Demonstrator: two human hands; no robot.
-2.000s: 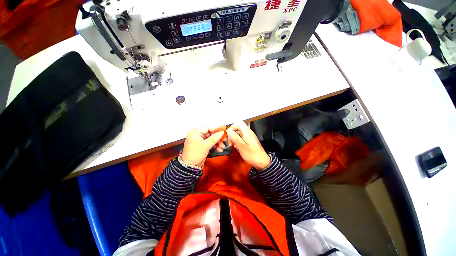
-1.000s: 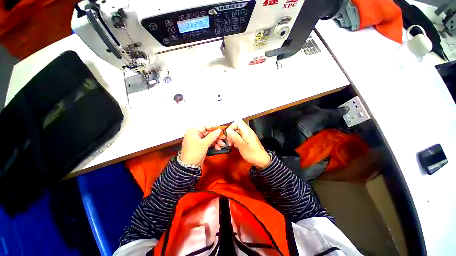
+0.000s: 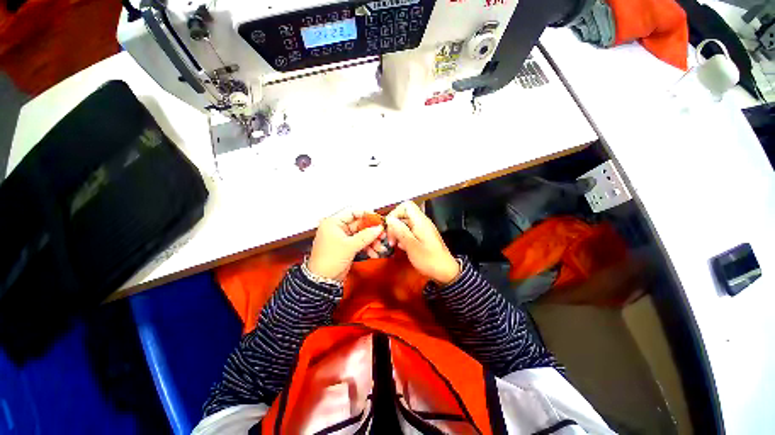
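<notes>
My left hand (image 3: 336,246) and my right hand (image 3: 420,244) meet fingertip to fingertip over my lap, just off the front edge of the white machine table (image 3: 331,183). Their fingertips pinch a tiny orange scrap or thread (image 3: 371,222). A small dark piece (image 3: 384,247) shows just below it, between the fingers; what it is I cannot tell. A small dark reddish disc, perhaps a bobbin (image 3: 303,161), lies on the machine bed. A much smaller dark item (image 3: 374,160) lies to its right.
The sewing machine (image 3: 336,38) stands behind, its needle area at left. Black fabric (image 3: 102,183) lies at left, above a blue bin (image 3: 191,340). A cup (image 3: 715,75) and a small black device (image 3: 736,269) are on the right table (image 3: 671,161). Orange cloth (image 3: 561,255) and cardboard are below.
Both hands stay nearly in place, with small finger movements around the orange scrap. Less of the dark piece beneath the fingers shows. The camera view has shifted slightly.
</notes>
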